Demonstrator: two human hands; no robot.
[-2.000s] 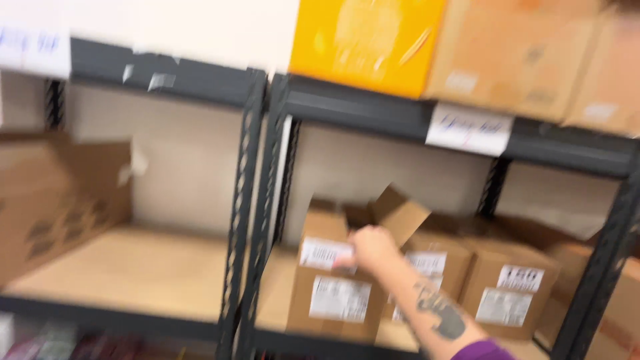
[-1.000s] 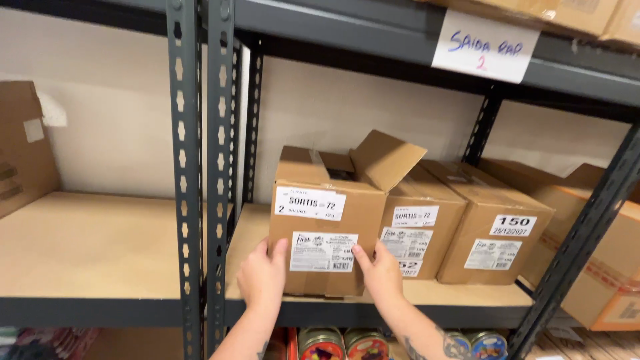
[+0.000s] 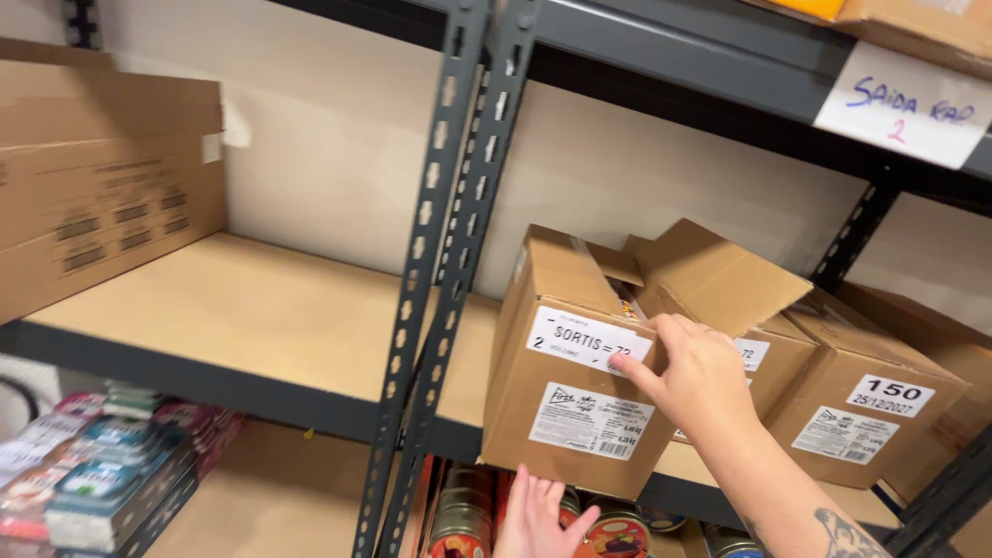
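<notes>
An open-topped cardboard box [image 3: 511, 387] with printed labels sits tilted at the shelf's front edge, its front overhanging the beam. My right hand [image 3: 694, 368] grips its upper right front corner, thumb on the front label and fingers over the top edge. Below the box's lower front edge is my left hand [image 3: 539, 515], palm up with fingers spread; whether its fingertips touch the bottom is unclear. One flap [image 3: 728, 271] stands raised, and something colourful shows through the opening. Close on the right are a second labelled box [image 3: 783, 372] and a third [image 3: 837, 372].
A dark metal upright [image 3: 422, 271] divides the shelving bays. On the left shelf [image 3: 256, 318] stands a large cardboard box [image 3: 116, 186]. Round tins [image 3: 616, 535] and packaged goods [image 3: 116, 473] are on the lower level. A handwritten sign [image 3: 907, 108] hangs from the upper beam.
The box has come forward over the shelf edge and tipped. My right hand has gone from its lower front to its top corner; my left hand has moved from its lower left side to beneath it.
</notes>
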